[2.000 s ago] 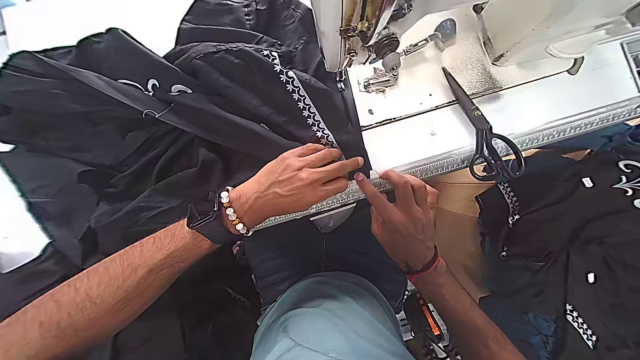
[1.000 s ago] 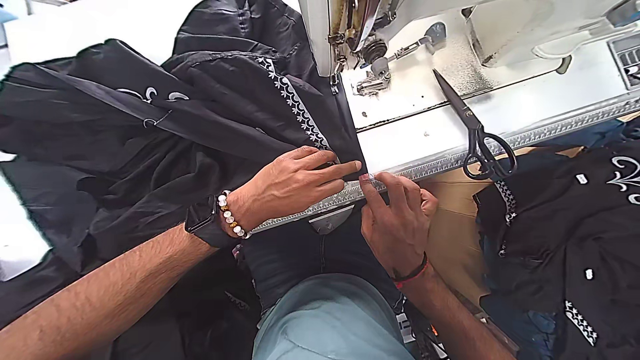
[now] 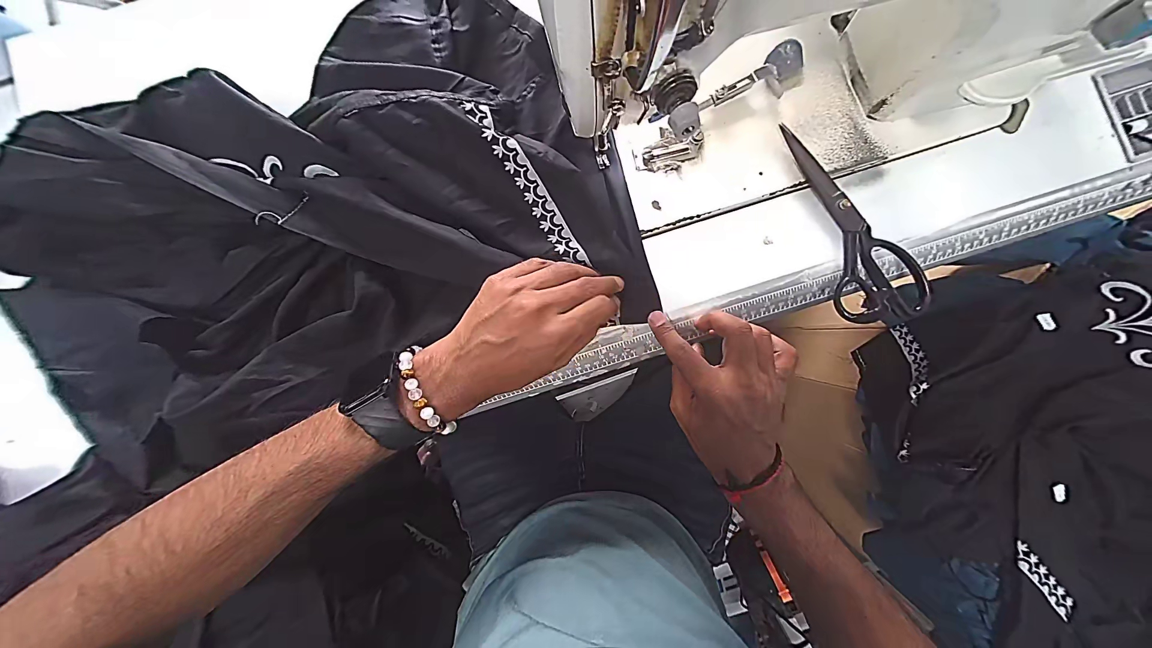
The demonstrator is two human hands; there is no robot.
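Note:
A black garment [image 3: 387, 225] with a white embroidered band lies over the left part of the sewing machine bed. My left hand [image 3: 540, 324] rests on the garment's edge near the table front, its fingertips bent down; whether they pinch the fabric cannot be told. Just to the right, my right hand [image 3: 729, 378] is at the table edge, thumb tip beside the garment's corner and fingers curled over a measuring tape strip [image 3: 792, 292] fixed along the edge. The sewing machine's needle and presser area [image 3: 601, 148] stands above the garment's right edge.
Black-handled scissors [image 3: 850, 220] lie on the machine bed [image 3: 720, 261], handles past its front edge. Another black embroidered garment [image 3: 972, 387] lies at the right, over brown material [image 3: 823, 405]. A metal plate [image 3: 598, 394] juts out below the table edge.
Both hands stay near the garment's edge. My right hand's thumb has moved slightly away from my left fingertips, opening a small gap.

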